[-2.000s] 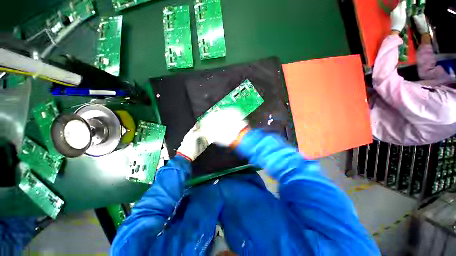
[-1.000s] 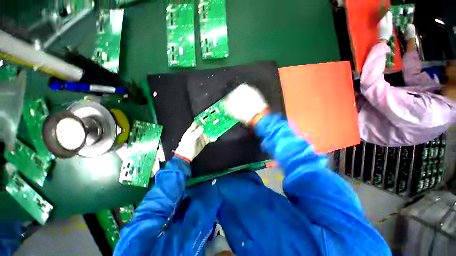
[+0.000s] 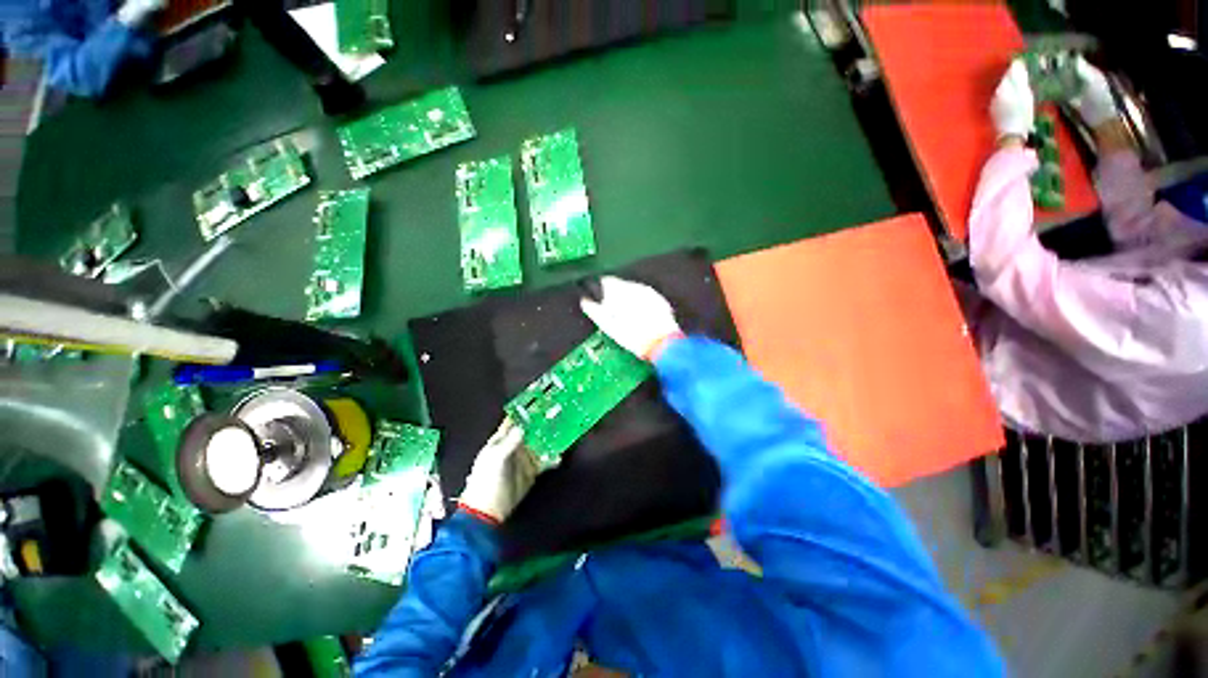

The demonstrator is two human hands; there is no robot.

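Observation:
A green circuit board (image 3: 578,397) lies slanted over the black mat (image 3: 609,490), small parts facing up. My gloved left hand (image 3: 501,473) grips its lower left end. My gloved right hand (image 3: 629,315) is closed at the board's upper right end, with a small dark object (image 3: 592,289), perhaps a brush, showing at its fingertips. The dark object blends into the mat, so its shape is unclear. Whether the right hand touches the board cannot be told.
A red-orange mat (image 3: 861,347) lies right of the black mat. A silver pot (image 3: 285,450), a blue pen (image 3: 258,374) and a long pale bar (image 3: 119,329) are at left. Several loose boards (image 3: 488,223) lie behind and left. A person in pink (image 3: 1060,285) works at right.
The view has tilted up, showing more bench at the back. My right hand has moved from over the board's middle to its upper right end, uncovering it. My left hand keeps its grip.

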